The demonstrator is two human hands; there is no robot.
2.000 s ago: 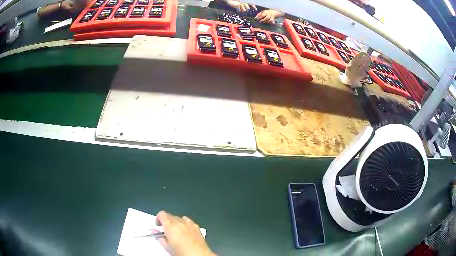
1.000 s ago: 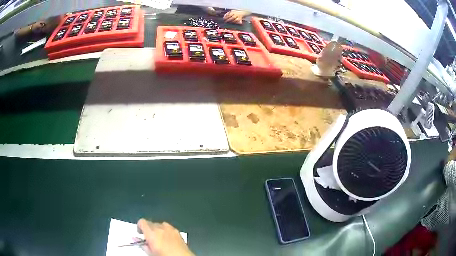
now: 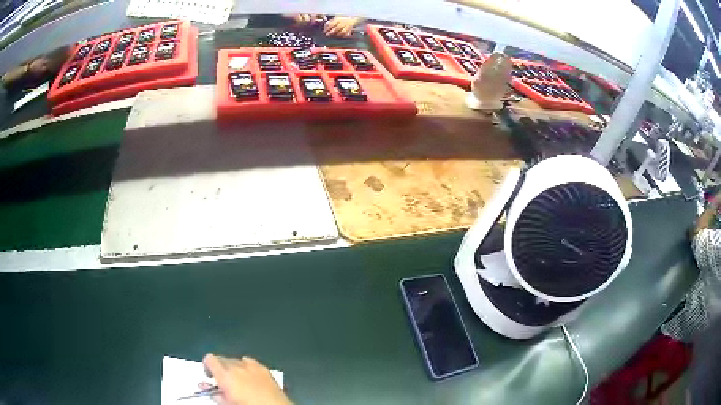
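A white paper sheet (image 3: 180,378) lies on the dark green mat at the bottom left, cut off by the lower edge. My right hand (image 3: 243,381) rests over its right part. It holds thin silver tweezers (image 3: 198,392), whose tip points left over the paper. My left hand is not in view. A dark smartphone (image 3: 439,326) with a blue-grey edge lies on the mat to the right of my hand.
A white fan (image 3: 553,237) stands right of the phone, its cable running down. Behind are a white board (image 3: 213,194) and a stained wooden board (image 3: 411,190). A red parts tray (image 3: 316,107) rests across both. Other people's hands (image 3: 341,27) are at the far side.
The view has turned to the right, so the boards, trays, phone and fan sit further left in the picture. My right hand stays over the paper with the tweezers and shows lower in the picture.
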